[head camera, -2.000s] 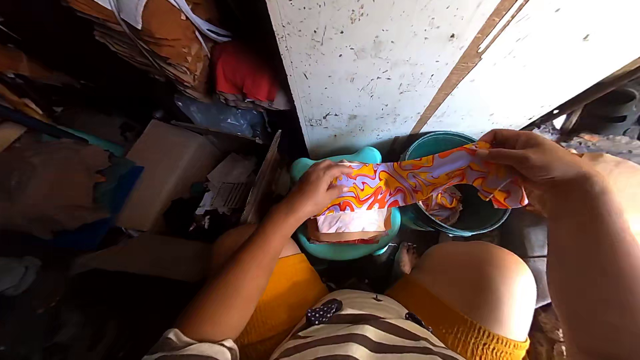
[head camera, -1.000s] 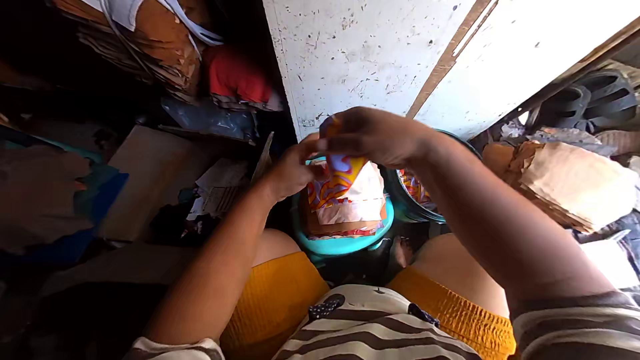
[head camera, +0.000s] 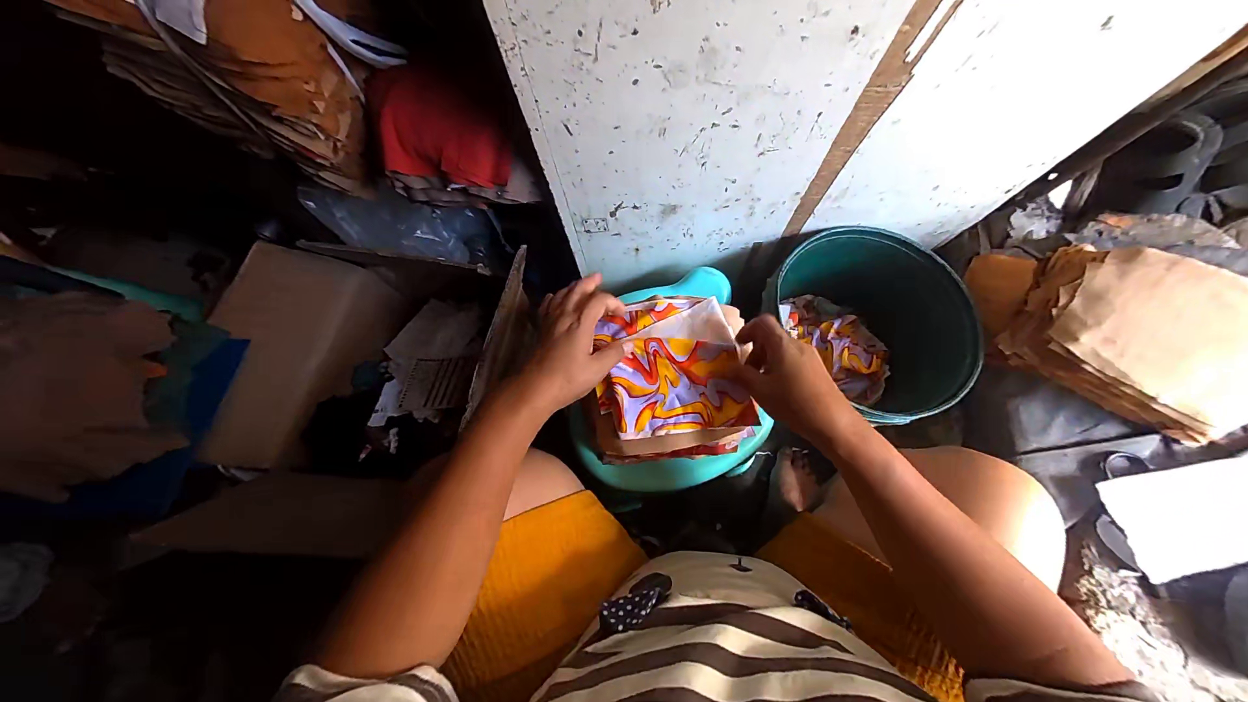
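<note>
A piece of patterned fabric (head camera: 678, 385) in orange, red and lilac swirls lies folded on a stack of cloth pieces, which rests on a turquoise plastic stool (head camera: 673, 475) between my knees. My left hand (head camera: 575, 341) touches the upper left edge of the fabric with its fingers spread. At the right edge, my right hand (head camera: 785, 375) has thumb and forefinger pinched together on the fabric's border. To the right of the stool, a dark green bucket (head camera: 902, 327) has crumpled fabric (head camera: 846, 346) of the same pattern inside.
A white scuffed panel (head camera: 682, 127) stands behind the stool. Open cardboard boxes (head camera: 292, 341) are at the left, with a red cloth bundle (head camera: 439, 127) above them. A stack of brown sheets (head camera: 1150, 331) sits right of the bucket, with black plastic items (head camera: 1185, 156) behind.
The fabric was stretched between both hands over the stool and bucket, then gathered up over the stool; now it lies flat on the stack. My hands have moved apart to its two sides.
</note>
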